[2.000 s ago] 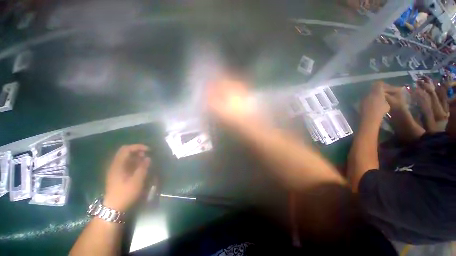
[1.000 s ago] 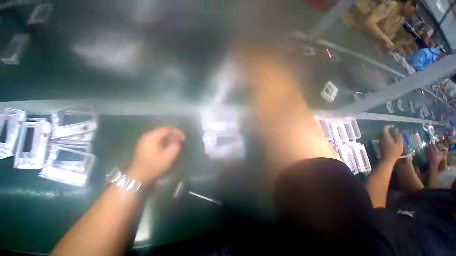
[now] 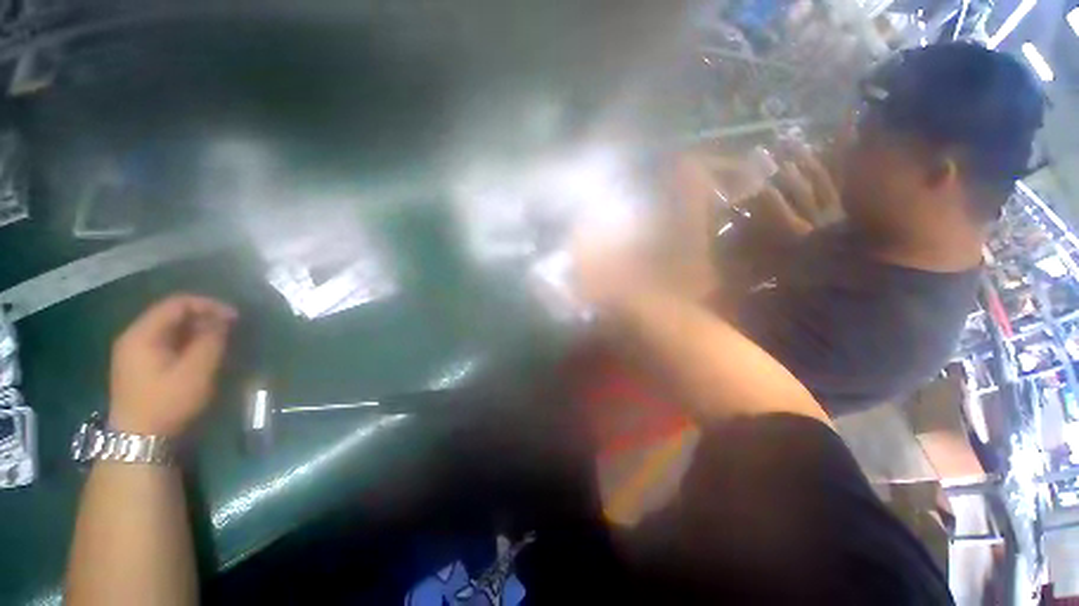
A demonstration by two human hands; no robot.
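Observation:
My left hand (image 3: 172, 361) hangs over the green bench at the left with its fingers loosely curled. No part shows in it, but its fingertips are not clear. My right hand (image 3: 621, 255) is reached out to the right, strongly blurred, at the white frames (image 3: 503, 225); its grip cannot be made out. A pile of white frames (image 3: 325, 266) lies between my hands. A small hammer (image 3: 329, 407) lies on the bench, with its shiny head (image 3: 258, 411) to the left and its dark handle to the right.
More white frames (image 3: 14, 444) are cut off by the left edge. A pale rail (image 3: 112, 270) runs behind the bench, with a blurred frame (image 3: 104, 213) beyond it. Another worker (image 3: 876, 278) sits close on the right. Cardboard-coloured boxes (image 3: 893, 444) stand behind.
The view has turned right, bringing the seated worker into view and shifting the bench items left. My right hand has come back from the far side of the rail to the frames at the right.

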